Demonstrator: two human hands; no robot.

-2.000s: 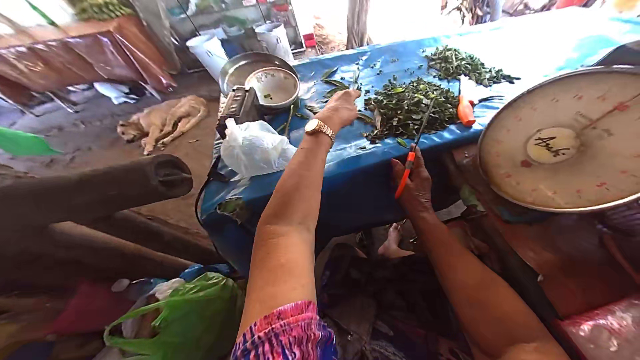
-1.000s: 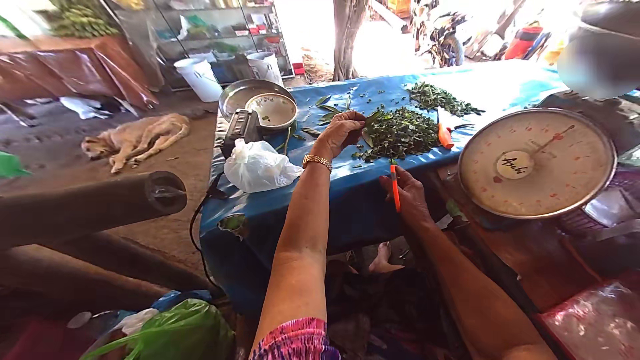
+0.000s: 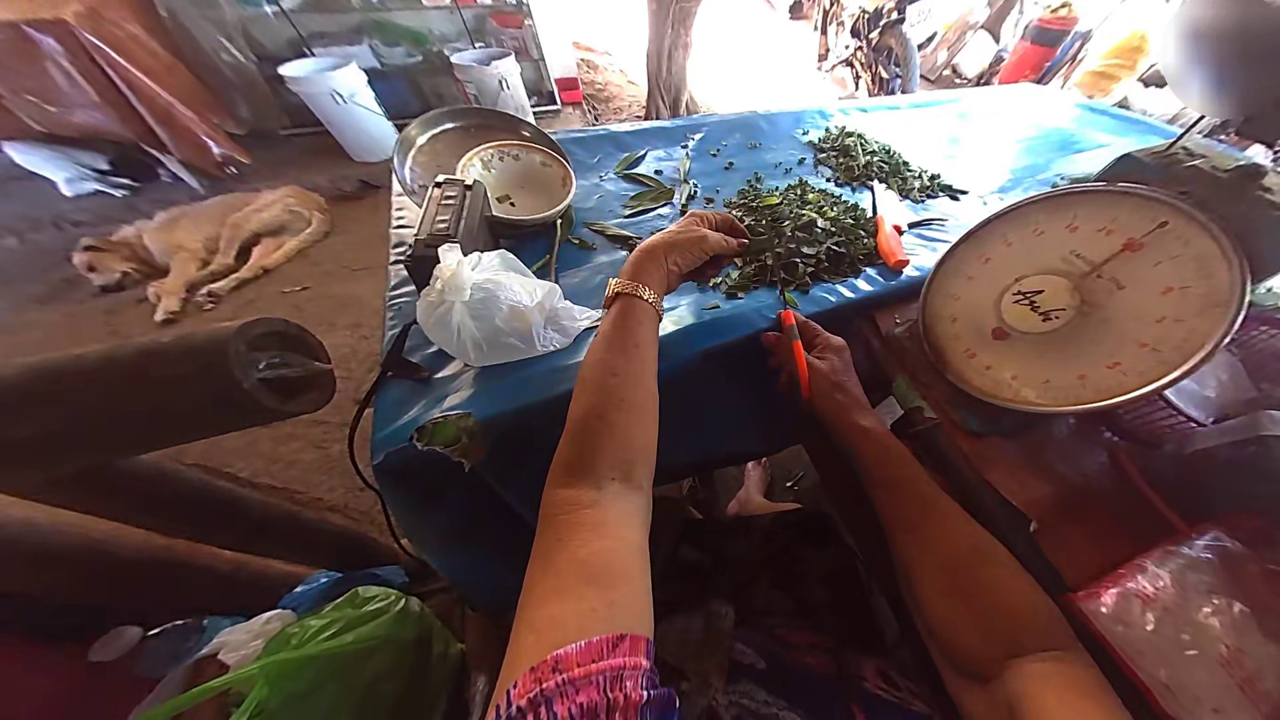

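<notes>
My left hand (image 3: 693, 248), with a gold watch or bracelet at the wrist, has its fingers bent at the left edge of a heap of cut green leaves (image 3: 805, 232); whether it pinches a leaf is unclear. My right hand (image 3: 825, 370) is closed on the orange handle of a knife (image 3: 795, 352) at the front edge of the blue-covered table (image 3: 470, 400). The knife's thin blade points up toward the heap and is hard to make out. A second orange-handled tool (image 3: 890, 243) lies right of the heap. Whole long leaves (image 3: 648, 198) lie to the left. A smaller cut heap (image 3: 875, 163) sits behind.
A tied white plastic bag (image 3: 495, 305), a metal bowl (image 3: 430, 150) and a round pan (image 3: 515, 182) stand at the table's left. A dial scale (image 3: 1085, 300) rises at the right. A dog (image 3: 215, 235) lies on the ground. A wooden post (image 3: 160, 390) juts in from the left.
My left hand has come from the loose leaves to the left edge of the heap. My right hand still holds the orange handle; its blade stood over the heap two seconds ago.
</notes>
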